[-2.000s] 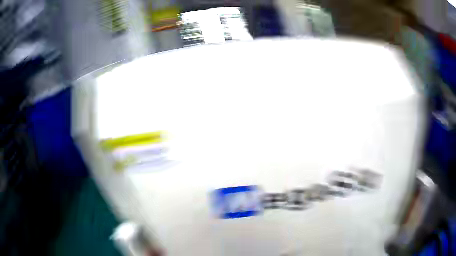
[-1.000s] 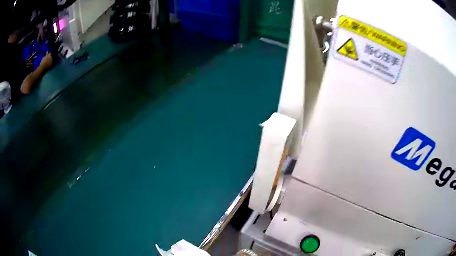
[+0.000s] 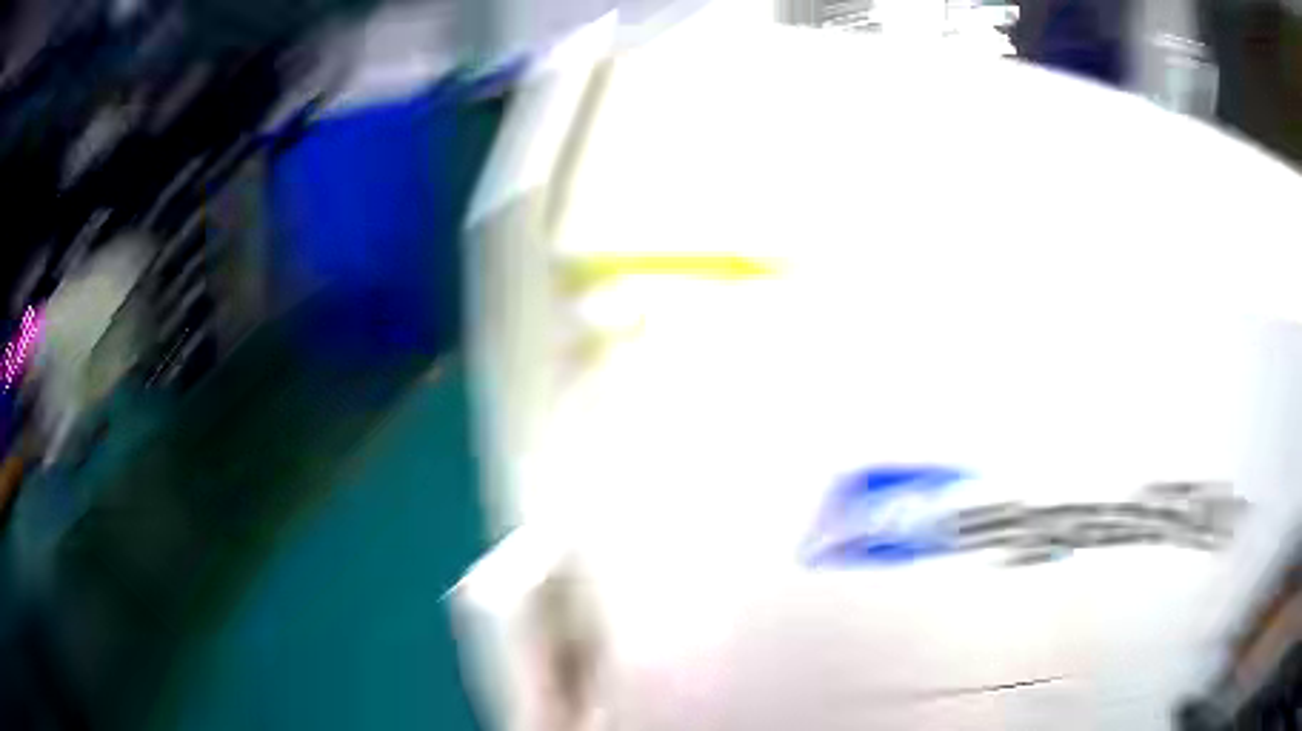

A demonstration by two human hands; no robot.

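Note:
The large white test box (image 3: pixel 914 371) fills the middle and right of the head view, blurred and overexposed. Its lid looks closed. A blue logo (image 3: pixel 892 514) with dark lettering is on its front, and a smeared yellow label (image 3: pixel 664 267) is at its upper left. Neither of my hands is in view. No headphones can be made out on or at the box.
A green belt surface (image 3: pixel 343 571) runs along the left of the box. A blue bin or carton (image 3: pixel 357 214) stands behind it. A white post (image 3: pixel 500 614) is at the box's lower left. Dark blurred shapes are at the far left.
The view has swung right from the green belt back to the box, so the box front now fills the middle and right. The round green button has left the picture.

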